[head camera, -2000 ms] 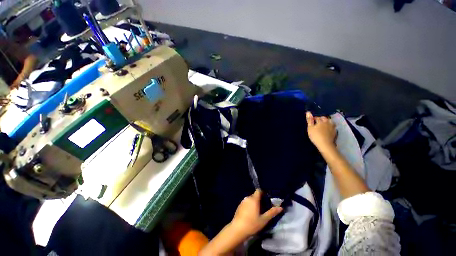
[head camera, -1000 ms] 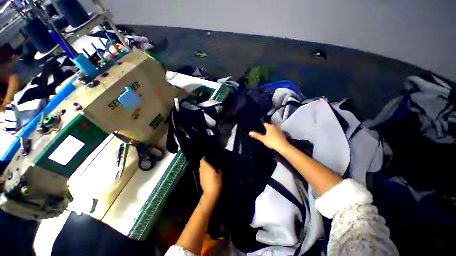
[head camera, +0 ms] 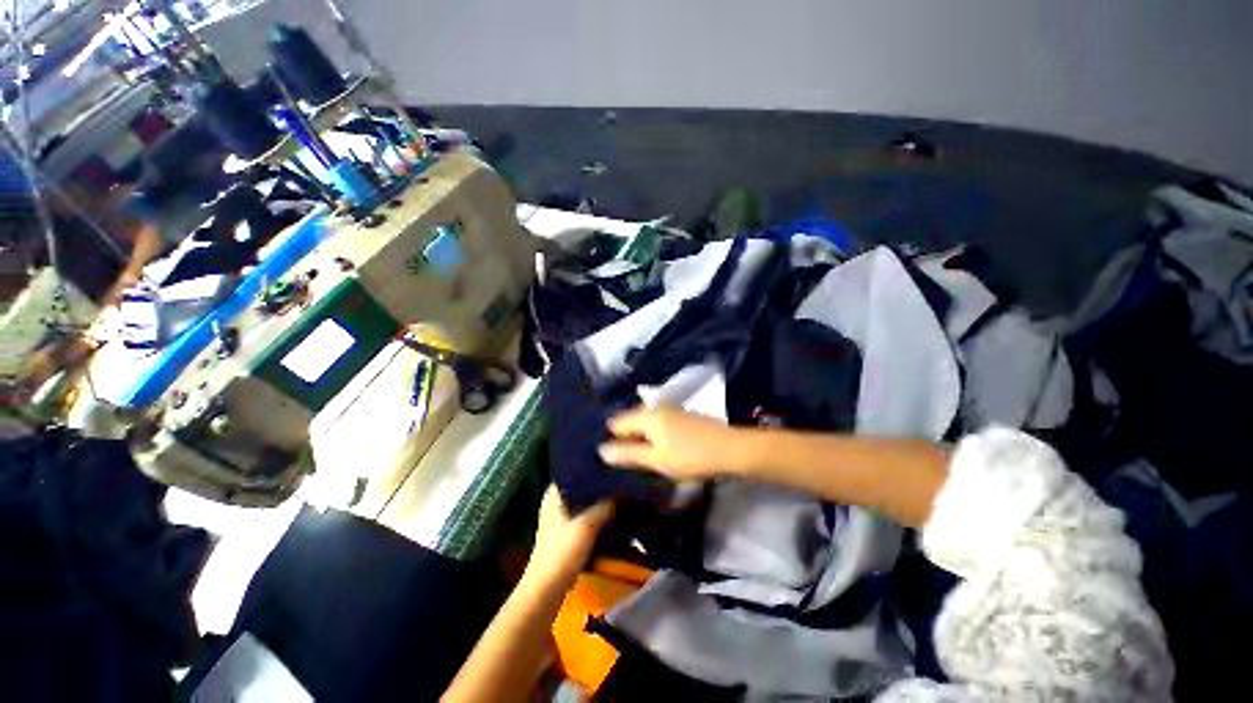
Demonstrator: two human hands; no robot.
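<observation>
A navy fabric piece (head camera: 584, 440) is held up over my lap, to the right of the machine table. My left hand (head camera: 563, 533) grips its lower edge, the fingers partly hidden behind the cloth. My right hand (head camera: 667, 444) lies on the front of the same piece, its fingertips pressed to the cloth. Navy and pale grey garment panels (head camera: 890, 330) are heaped under and beyond my right forearm. An orange cloth (head camera: 591, 625) shows below my left hand.
The beige sewing machine (head camera: 474, 275) stands at the left. Black scissors (head camera: 481, 385) lie on its bed beside the green ruler-marked edge (head camera: 498, 474). A dark panel (head camera: 357, 591) hangs at the table's front. Another fabric heap (head camera: 1209, 275) lies far right. Part of a person shows behind the machine.
The large dark panel is no longer spread out. A smaller navy piece is now up between my hands. My right hand has moved left towards my left hand, and more pale panels are uncovered.
</observation>
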